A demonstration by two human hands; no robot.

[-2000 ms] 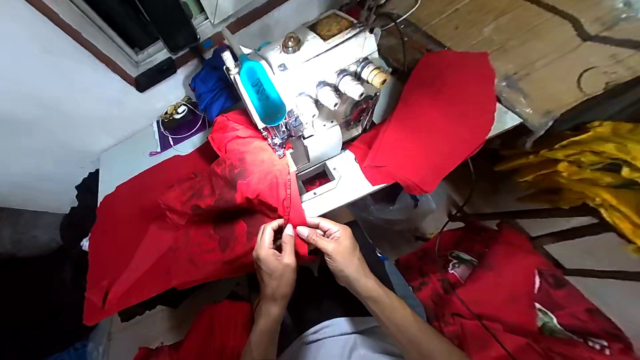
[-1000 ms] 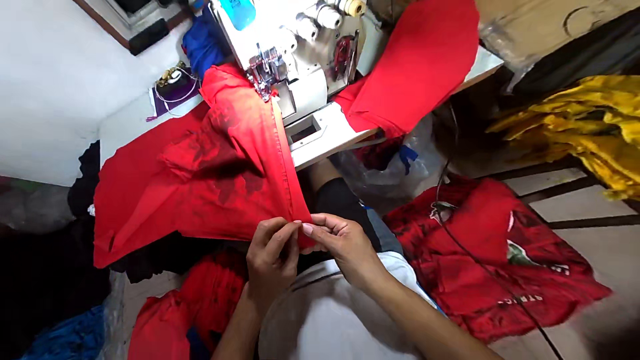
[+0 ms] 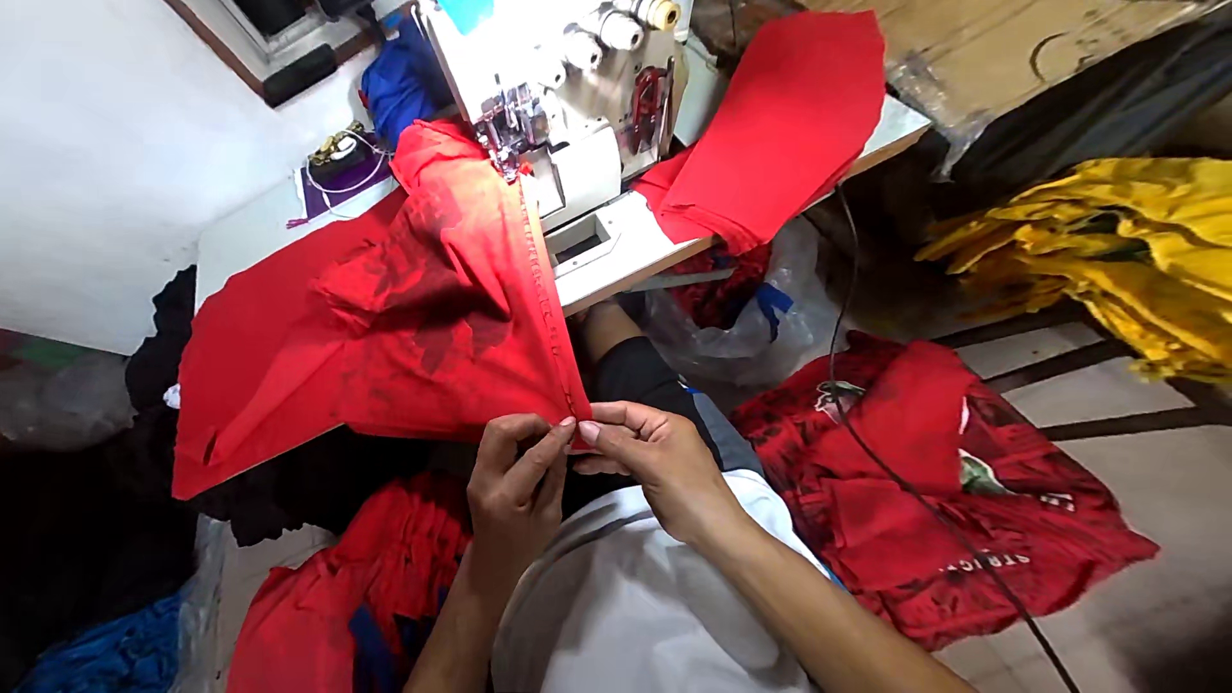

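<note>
A red fabric piece with dark print (image 3: pixel 423 308) runs from under the presser foot area of a white overlock sewing machine (image 3: pixel 587 154) toward my body, a stitched seam along its right edge. My left hand (image 3: pixel 520 472) pinches the near end of that seamed edge between thumb and fingers. Right beside it, my right hand (image 3: pixel 654 457) grips the same edge, the fingertips of both hands almost touching. Beyond the machine's right side, plain red cut fabric (image 3: pixel 780 125) lies on the white sewing table (image 3: pixel 890 135).
Printed red fabric (image 3: pixel 924 481) is heaped at the lower right, crossed by a dark cable (image 3: pixel 895 472). Yellow fabric (image 3: pixel 1136 260) hangs at the right. More red cloth (image 3: pixel 346 587) lies below left, and a clear plastic bag (image 3: pixel 808 308) is under the table.
Both hands have drawn back from the machine toward my body, still on the red fabric's edge, which now stretches longer between machine and fingers. The view has shifted somewhat.
</note>
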